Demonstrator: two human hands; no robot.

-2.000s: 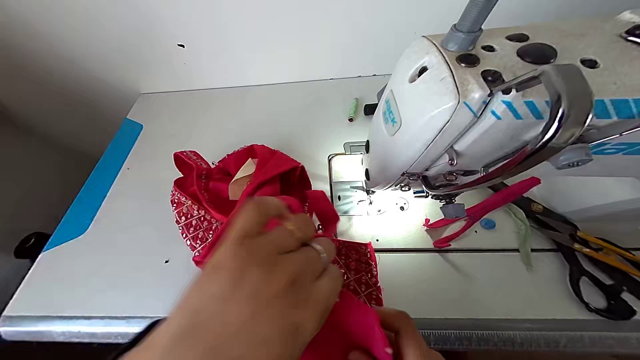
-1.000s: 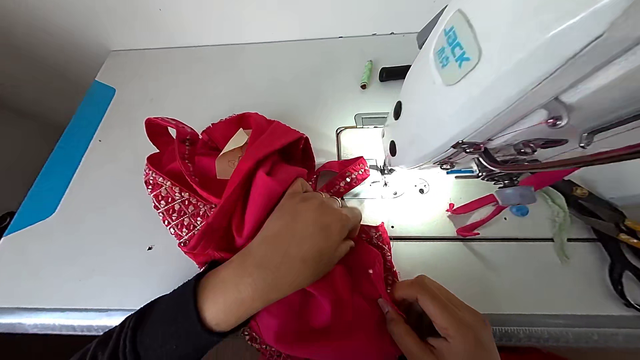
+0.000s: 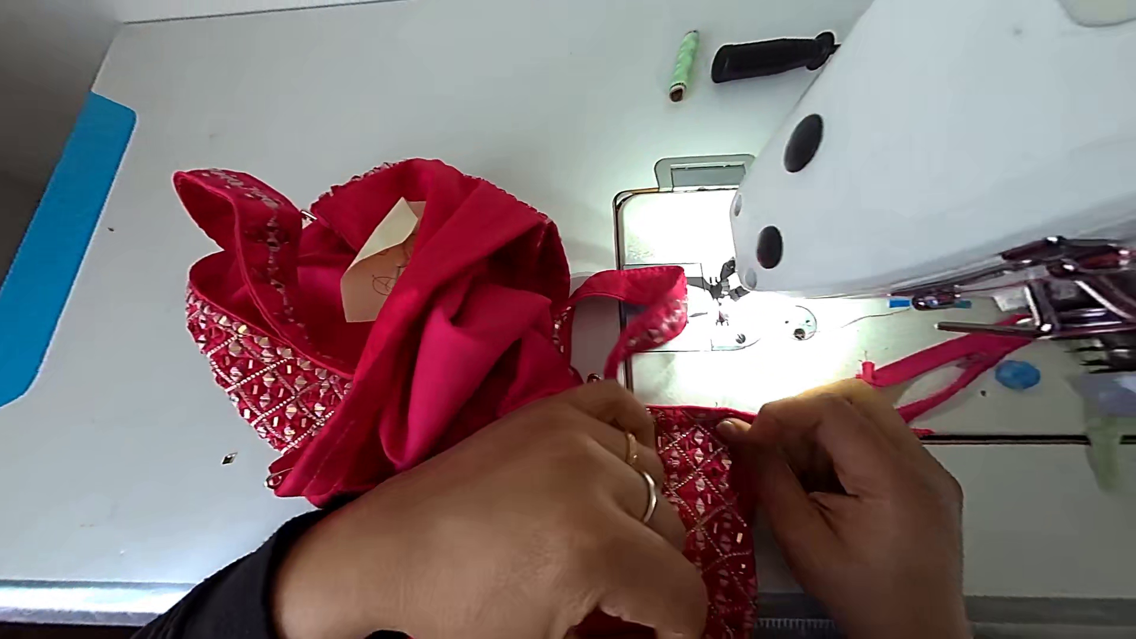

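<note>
A red beaded garment (image 3: 497, 328) lies bunched left of the sewing machine's presser foot (image 3: 721, 302), with a folded paper (image 3: 382, 271) inside it. One narrow strap (image 3: 652, 306) loops onto the needle plate beside the foot. My left hand (image 3: 524, 515), wearing two rings, presses and grips the garment at the lower middle. Between my hands a beaded panel (image 3: 701, 497) lies with its bead side up. My right hand (image 3: 843, 497) pinches that panel's upper right edge between thumb and fingers, just below the lit needle area.
The white machine head (image 3: 923, 151) covers the upper right. A green thread spool (image 3: 684, 66) and a black handle (image 3: 772, 58) lie behind the plate. Red fabric strips (image 3: 932, 359) and a blue disc (image 3: 1017, 374) are at the right. A metal edge strip (image 3: 89, 596) runs along the front.
The panel between my hands now shows its beaded side where plain red fabric showed before. My right hand has moved up to its top edge. The view has moved closer to the table.
</note>
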